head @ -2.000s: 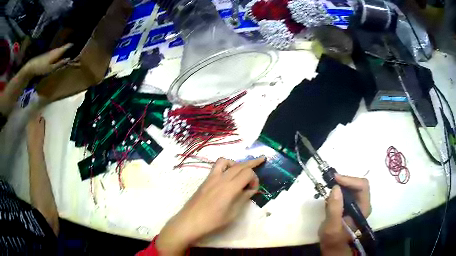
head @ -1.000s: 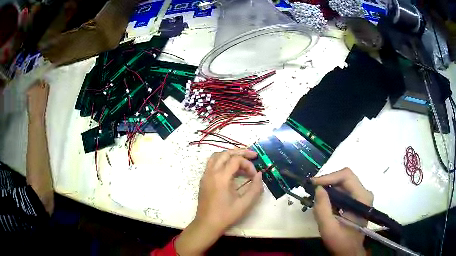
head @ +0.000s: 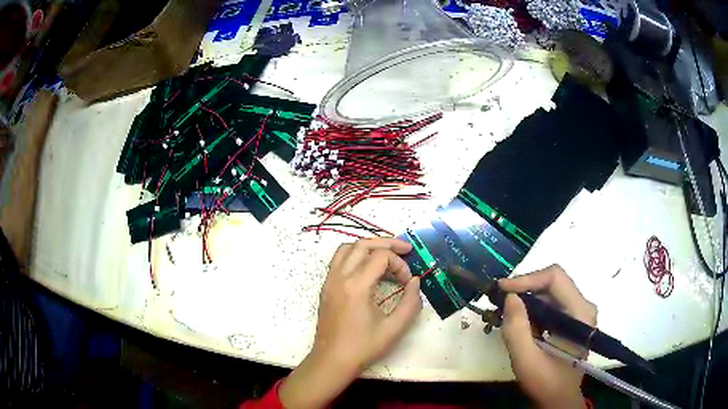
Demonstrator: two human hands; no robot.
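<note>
My left hand (head: 363, 299) holds a red and black connector lead (head: 393, 294) between thumb and fingers, its wire ends at the green strip of the nearest solar panel (head: 431, 268). My right hand (head: 547, 327) grips the black soldering iron (head: 559, 319) like a pen. The iron's tip end is over the panel's green strip, close to the wire ends; exact contact is too blurred to tell. The guide tube runs beside the iron. The panel lies at the near end of the overlapping dark stack (head: 547, 160). Loose leads (head: 367, 160) lie in a pile behind my left hand.
Wired panels (head: 199, 144) lie heaped at left. A clear extractor hood (head: 415, 80) stands behind the leads. The soldering station (head: 662, 160) and solder spool (head: 650, 28) are at right, near red loops (head: 658, 266). A brown box (head: 132, 52) and another person's arm (head: 24, 176) are at left.
My left hand has taken hold of a lead and brought it to the panel. The iron has moved down onto the near panel. The view has shifted, and the other person's arm has moved left.
</note>
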